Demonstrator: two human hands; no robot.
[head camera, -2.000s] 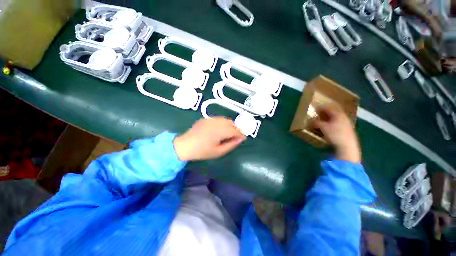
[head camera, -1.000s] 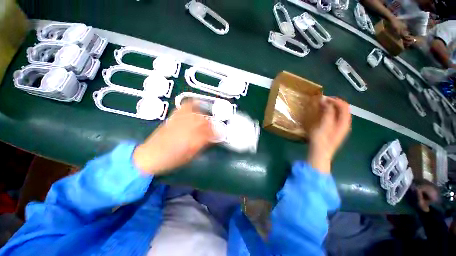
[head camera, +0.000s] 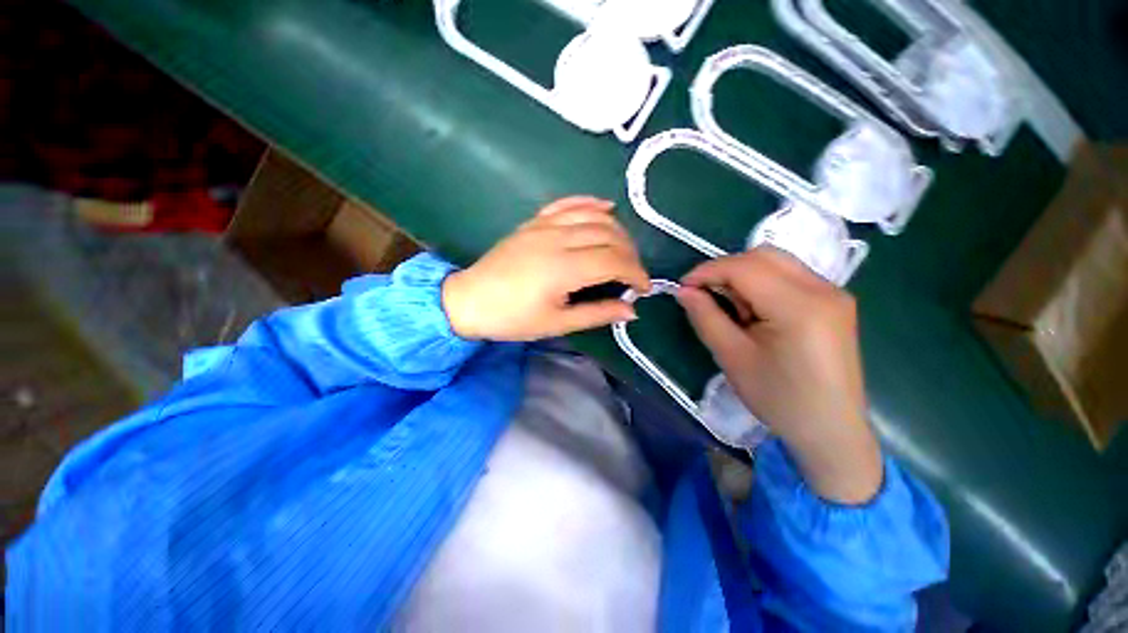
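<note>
A white plastic frame (head camera: 658, 371) lies tilted at the bench's near edge, its rounded loop end up between my hands and its round disc end low, partly behind my right wrist. My left hand (head camera: 553, 275) pinches the loop rim with thumb and fingertips from the left. My right hand (head camera: 782, 352) has thumb and forefinger closed at the top of the same loop, touching the rim. Whether a small insert is between the right fingertips cannot be seen. Another white frame (head camera: 674, 220) lies just beyond, its disc partly behind my right hand.
More white frames (head camera: 810, 130) lie in overlapping rows ahead on the green bench (head camera: 371, 118). The open cardboard box (head camera: 1051, 278) with clear lining stands at the right. A floor carton (head camera: 303, 229) is below the bench edge at left. A white stripe shows at upper right.
My right hand has left the cardboard box and come to the loop rim beside my left hand. A frame is now held close to my body. The view has moved nearer and turned.
</note>
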